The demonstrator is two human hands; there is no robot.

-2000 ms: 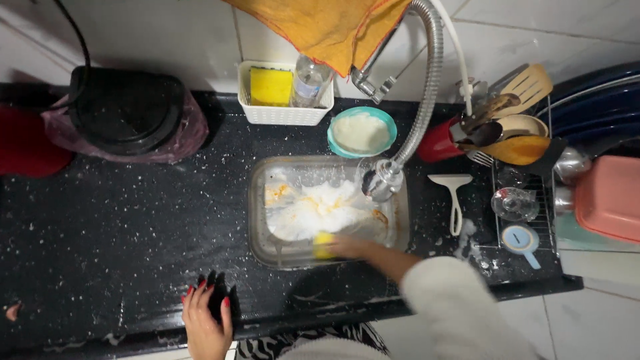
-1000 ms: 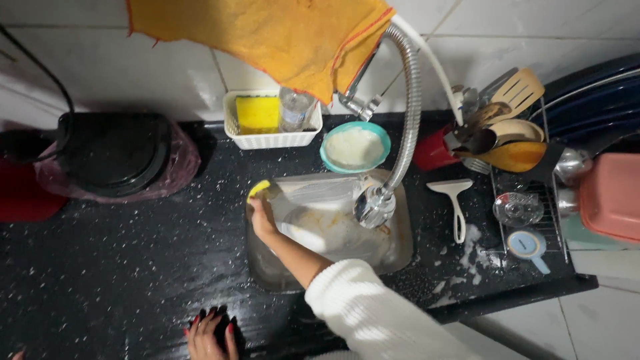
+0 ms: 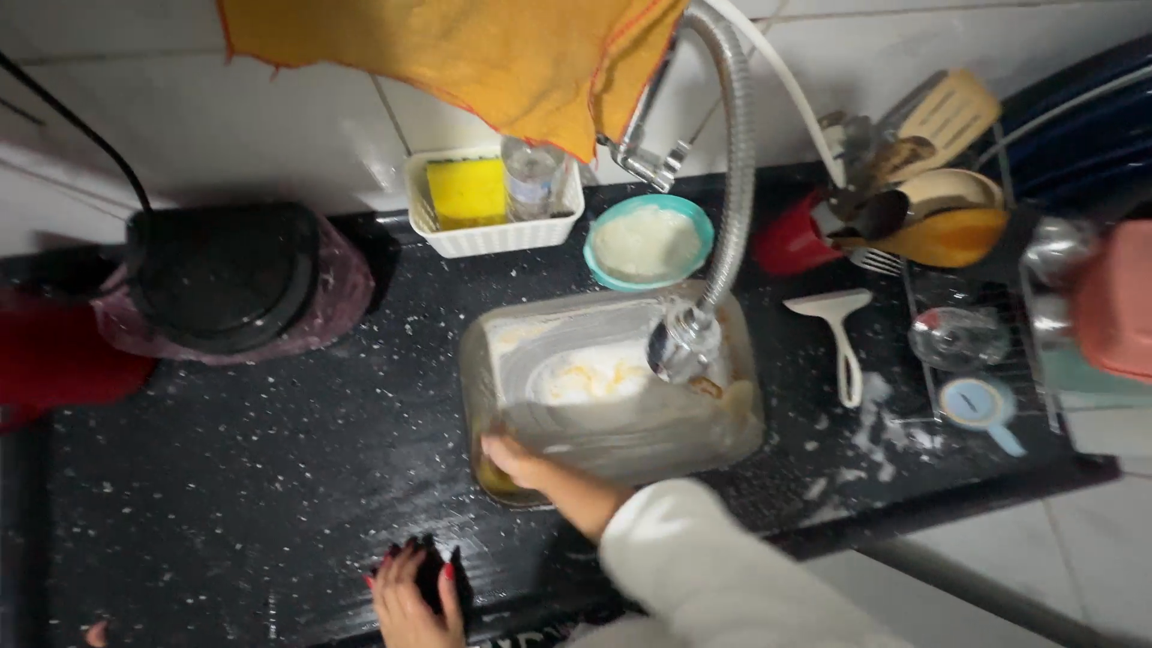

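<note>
A metal sink basin (image 3: 621,432) with white suds and orange-brown residue is set in the black speckled counter (image 3: 270,468). My right hand (image 3: 517,463), in a white sleeve, is at the basin's lower left corner, holding a yellow sponge (image 3: 498,477) mostly hidden beneath the fingers. My left hand (image 3: 416,598), with red nails, rests on the counter's front edge, fingers apart and holding nothing. The faucet's spray head (image 3: 686,346) on a flexible metal hose hangs over the basin's right part. Behind it sits a turquoise bowl (image 3: 648,241) with a whitish content.
A white basket (image 3: 504,236) with a yellow sponge and a bottle stands by the wall, under an orange cloth (image 3: 468,54). At left is a black-lidded bin (image 3: 225,279). At right are a squeegee (image 3: 837,333), a red utensil holder (image 3: 792,238) and a wire rack (image 3: 918,396) with cups.
My right hand has moved from the basin's bottom edge to its upper left corner, then down to the lower left corner. The suds in the basin are more spread out. My left hand stays on the counter.
</note>
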